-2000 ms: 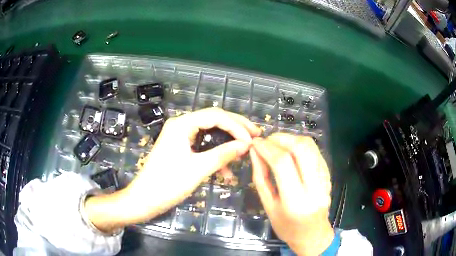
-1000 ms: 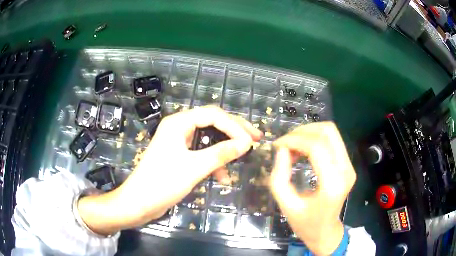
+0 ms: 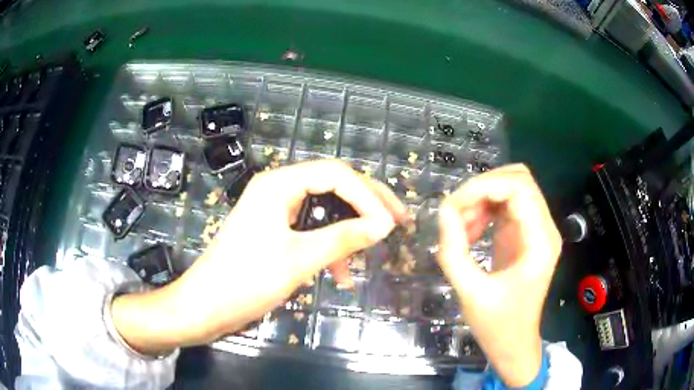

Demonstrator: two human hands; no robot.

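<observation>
My left hand [image 3: 304, 228] pinches a black watch-type housing [image 3: 323, 212] over the middle of the clear tray [image 3: 335, 316]. The housing is partly hidden by the fingers, with a bright dot on it. My right hand [image 3: 498, 251] is apart, over the tray's right side, thumb and forefinger tips close together; whether a tiny part is between them I cannot tell. Several housings [image 3: 165, 169] lie in the tray's left part. Small cream-gold parts [image 3: 211, 228] are scattered mid-tray. Small dark round parts [image 3: 445, 129] sit in pockets at the right.
Black trays [image 3: 27, 152] stand at the left edge. A black fixture [image 3: 635, 221] with a red button [image 3: 593, 293] and a small display [image 3: 612, 330] is at the right. Small loose parts [image 3: 93, 40] lie on the green bench [image 3: 365, 46] behind the tray.
My right hand has moved right, away from my left hand, which keeps hold of the housing. The display's red-orange glow is gone. A small reddish spot now shows behind the tray.
</observation>
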